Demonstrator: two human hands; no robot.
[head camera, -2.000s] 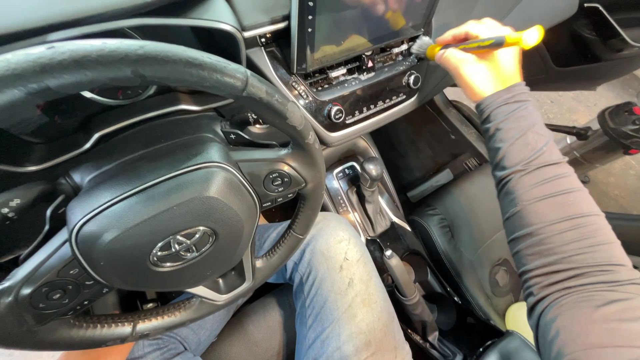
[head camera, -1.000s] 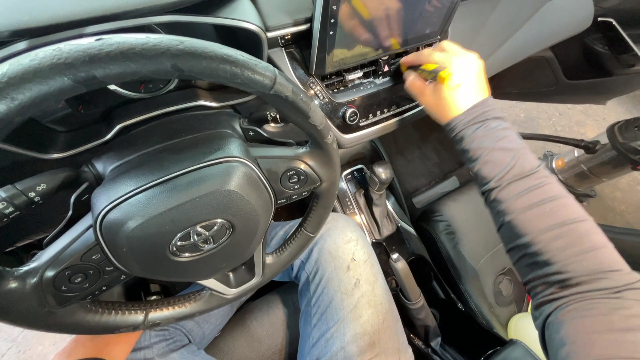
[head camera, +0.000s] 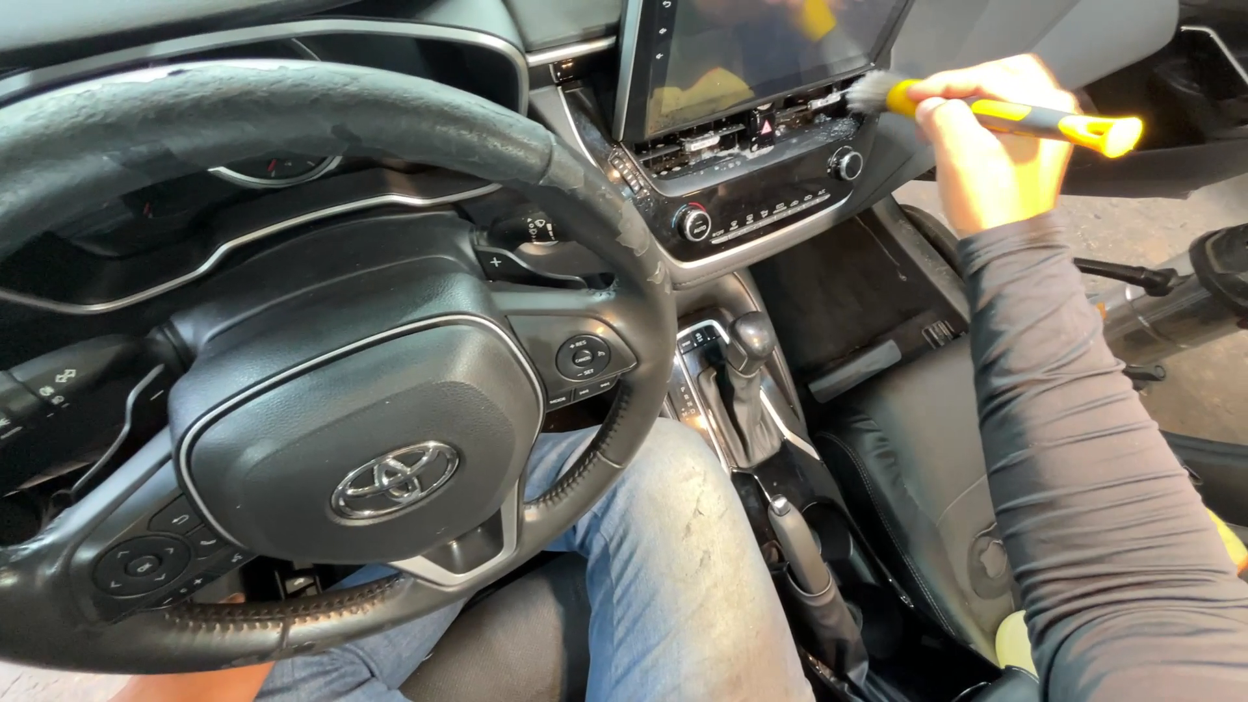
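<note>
My right hand (head camera: 1004, 146) grips a yellow and black detailing brush (head camera: 1014, 115). Its grey bristles touch or nearly touch the right end of the center air vents (head camera: 824, 100), just below the large touchscreen (head camera: 760, 58). Whitish residue shows on the dash trim (head camera: 780, 141) around the hazard button. Part of a bare forearm or wrist, probably my left (head camera: 195, 682), shows low under the steering wheel rim; the left hand itself is mostly hidden behind the wheel, so what it does cannot be seen.
The worn steering wheel (head camera: 390, 478) fills the left side. Below the climate control panel (head camera: 770, 195) stand the gear lever (head camera: 751, 341) and the handbrake lever (head camera: 798, 546). A black leather passenger seat (head camera: 907, 458) lies beneath my right arm. Beyond it, black and grey equipment (head camera: 1189, 302) stands by the open door.
Between one second ago and now, my right hand has moved right along the vents with the brush, whose bristles are now in plain sight at the right end.
</note>
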